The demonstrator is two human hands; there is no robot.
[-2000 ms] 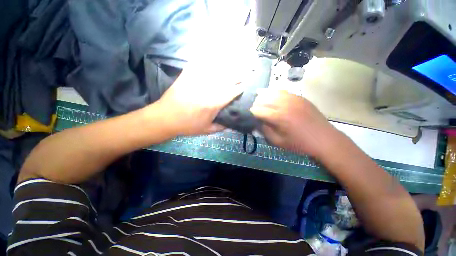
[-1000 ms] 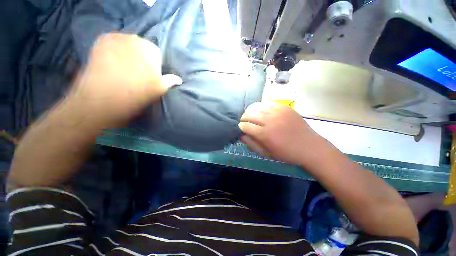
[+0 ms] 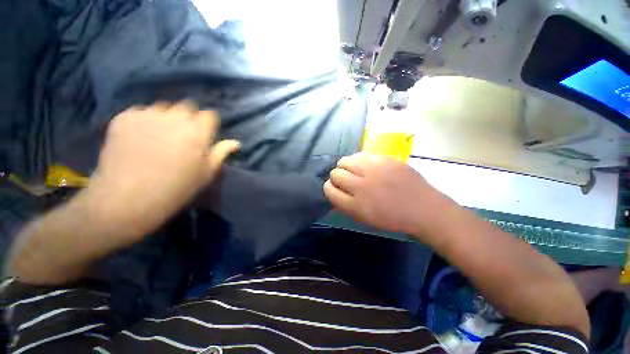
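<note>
The dark grey-blue garment (image 3: 276, 138) lies spread left of the needle, its right edge under the presser foot (image 3: 358, 81). Folds run from the foot towards my left hand (image 3: 162, 152), which is blurred and closed on the cloth, thumb pointing right. My right hand (image 3: 373, 190) pinches the garment's near right edge just below the foot. A flap of cloth hangs over the table's near edge between my hands. The fingertips of my right hand are partly hidden in the cloth. Glare whitens the cloth behind the needle.
The white sewing machine (image 3: 511, 41) stands upper right with a lit blue screen (image 3: 601, 83). Yellow tape (image 3: 388, 145) lies on the bed beside my right hand. A green ruler strip (image 3: 546, 236) runs along the near edge. Dark cloth is heaped far left. A blue basket (image 3: 442, 304) is below right.
My left hand has moved down and pulled the cloth towards me, drawing long folds and dropping a flap over the edge. More yellow tape shows. My right hand has barely moved.
</note>
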